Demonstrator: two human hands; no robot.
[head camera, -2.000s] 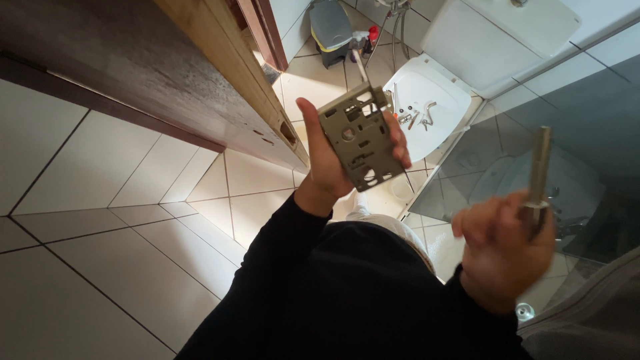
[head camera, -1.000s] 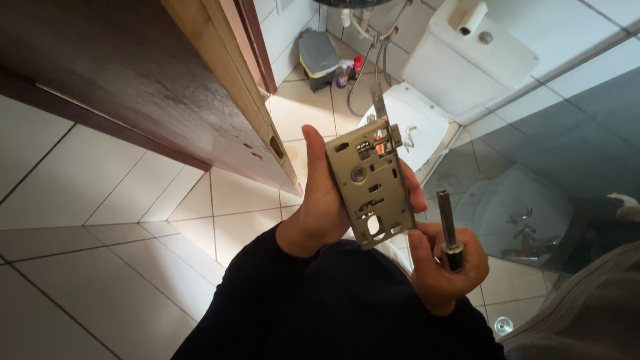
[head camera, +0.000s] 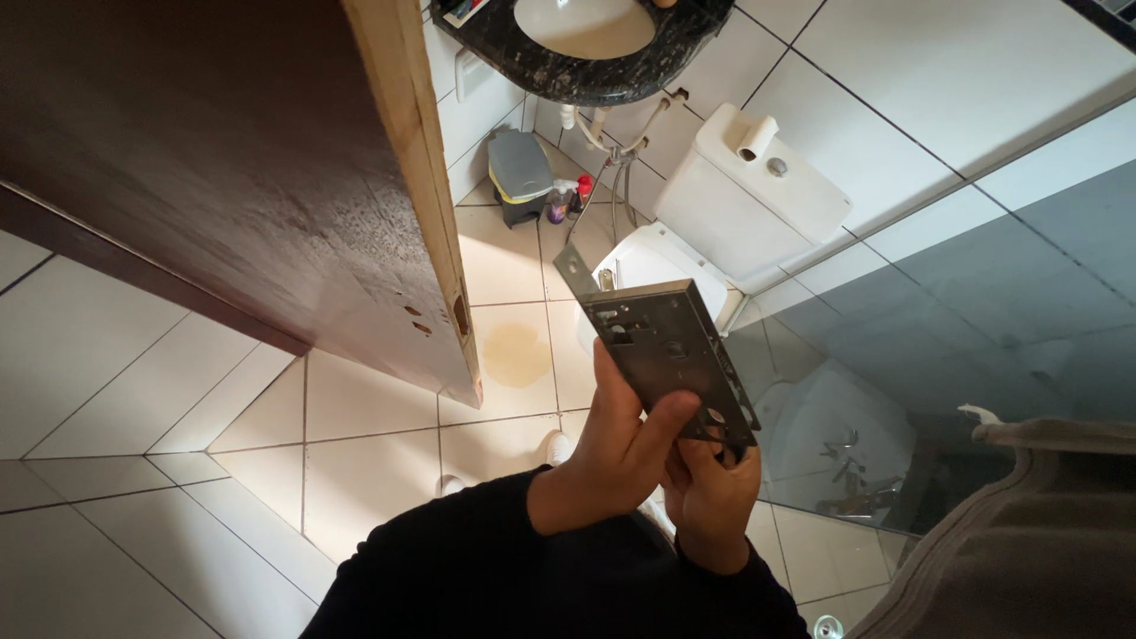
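Note:
A metal mortise lock case (head camera: 670, 355) with its faceplate at the upper left is held up in the middle of the view, over the toilet. My left hand (head camera: 621, 435) grips its lower left side, the thumb lying on the case. Just below the lower end, my right hand (head camera: 714, 497) has its fingers up against the case; a small dark part, possibly the lock cylinder, shows between its fingers and is mostly hidden. Cut-outs show in the dark wooden door (head camera: 390, 231), one in its edge and two in its face.
Past the case stands a white toilet (head camera: 754, 195) with a cardboard roll on its tank. A grey pedal bin (head camera: 520, 169) and two bottles stand under a black stone washbasin counter (head camera: 612, 80). A glass panel (head camera: 852, 355) is at right, with a grey towel (head camera: 1021, 515) near it.
The lock case has been turned over, showing its other, darker face. My right hand, apart from it two seconds ago with a metal cylinder piece, has come up to its lower end. The view has shifted.

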